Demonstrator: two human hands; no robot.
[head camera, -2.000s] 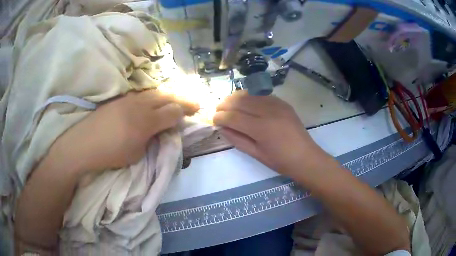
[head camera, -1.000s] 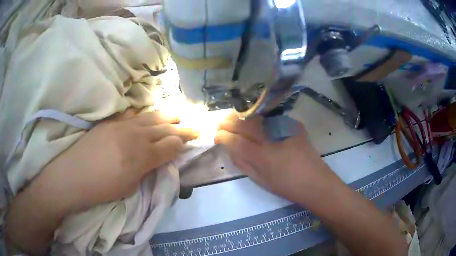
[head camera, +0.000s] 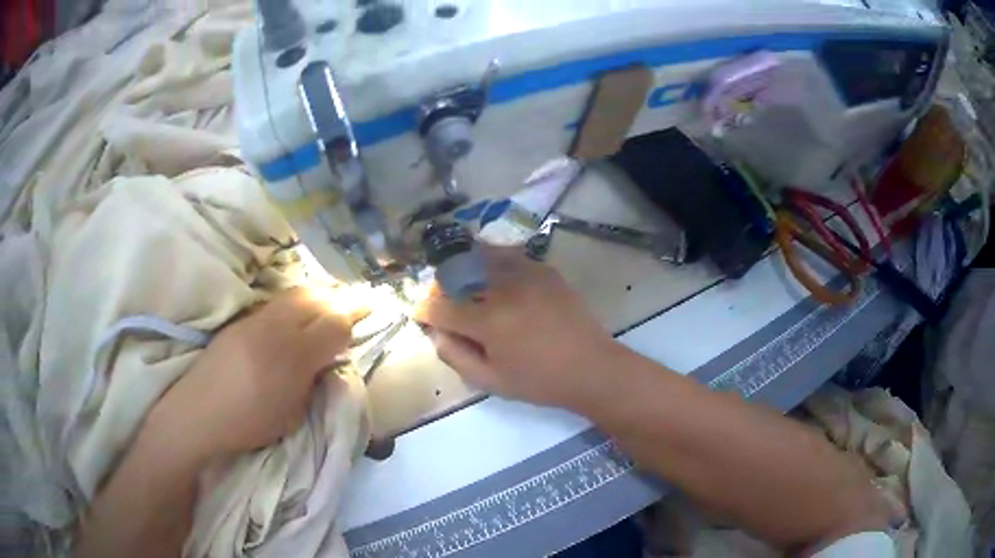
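The cream garment piece (head camera: 164, 251) lies in a crumpled heap left of the needle, with a narrow pale tape (head camera: 164, 325) curving over it. My left hand (head camera: 267, 354) rests on the cloth, its fingertips holding the cloth edge beside the lit needle area. My right hand (head camera: 524, 332) is just right of the needle, thumb and fingers closed together at the work under the lamp. What its fingertips pinch is lost in glare. The white sewing machine (head camera: 546, 87) with a blue stripe stands behind; its presser foot is mostly hidden by glare.
A jointed metal arm (head camera: 622, 237) and a black object (head camera: 693, 196) lie on the machine bed. Orange-red scissors handles (head camera: 813, 262) are to the right. A ruler strip (head camera: 513, 490) runs along the table's front edge. Another cream bundle (head camera: 906, 458) is at lower right.
The view has shifted, showing more of the machine head. Both hands stay near the needle; the cloth between them at the table edge has moved in toward the needle, and more bare bed shows there.
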